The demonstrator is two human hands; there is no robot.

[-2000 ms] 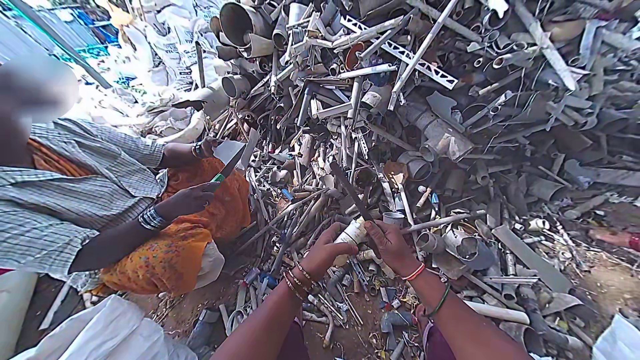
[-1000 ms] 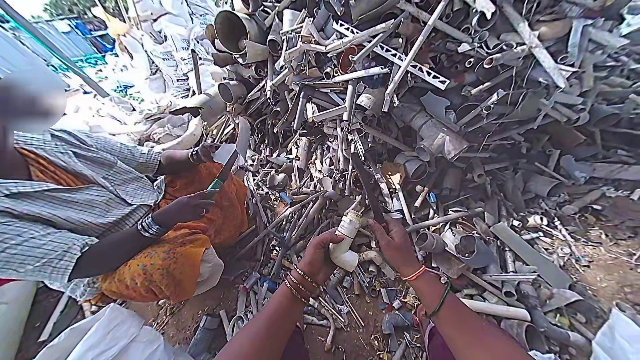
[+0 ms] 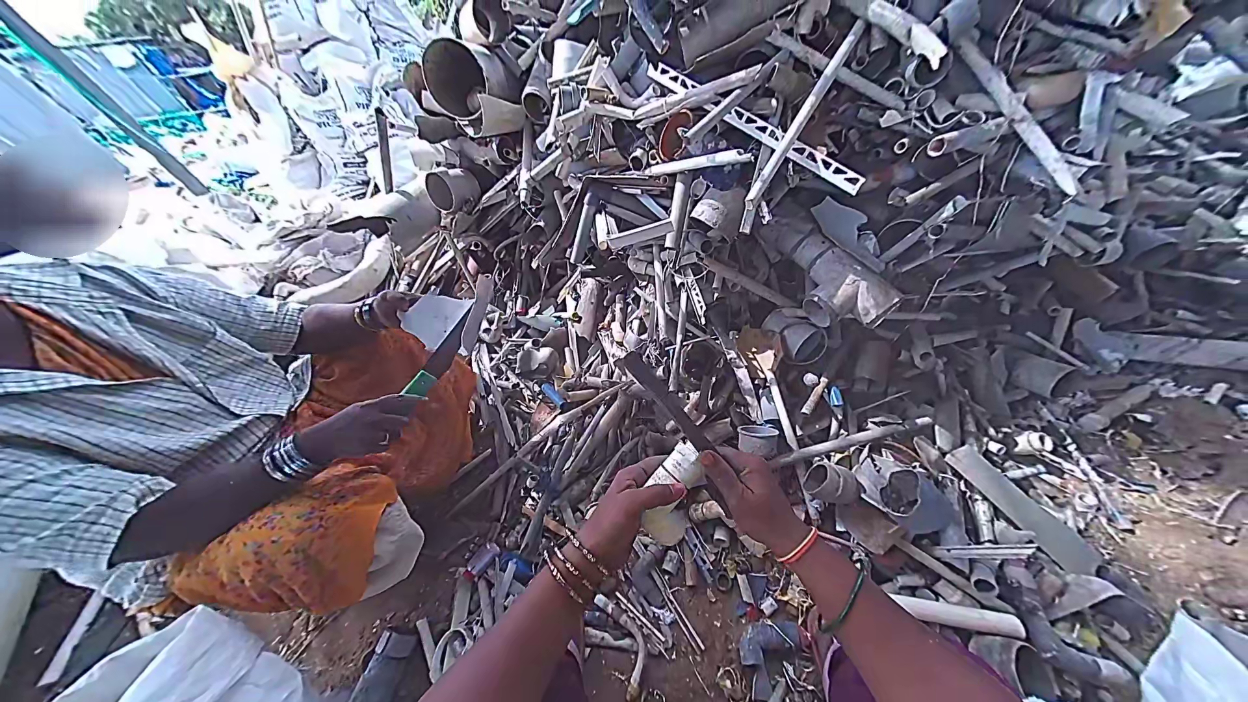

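At the lower middle, my left hand (image 3: 624, 509) is closed around a cream plastic pipe fitting (image 3: 680, 466), whose upper end shows above the fingers. My right hand (image 3: 751, 495) grips a long dark blade (image 3: 663, 398), which slants up and left from the fingers; its handle is hidden in the hand. The blade's lower part lies beside the fitting, and whether they touch I cannot tell. Beyond both hands rises a heap of scrap plastic pipes (image 3: 682, 263).
At the left sits a person (image 3: 146, 380) holding a green-handled knife (image 3: 436, 361) and a pale flat piece (image 3: 432, 320). White sacks (image 3: 322, 88) are stacked behind. A white sack (image 3: 195, 663) lies at the lower left, another (image 3: 1194, 658) at the lower right. Bare soil (image 3: 1170, 546) shows at right.
The cream fitting has been turned in my left hand; a second ago its bent lower end showed below the fingers. The blade in my right hand now leans further left.
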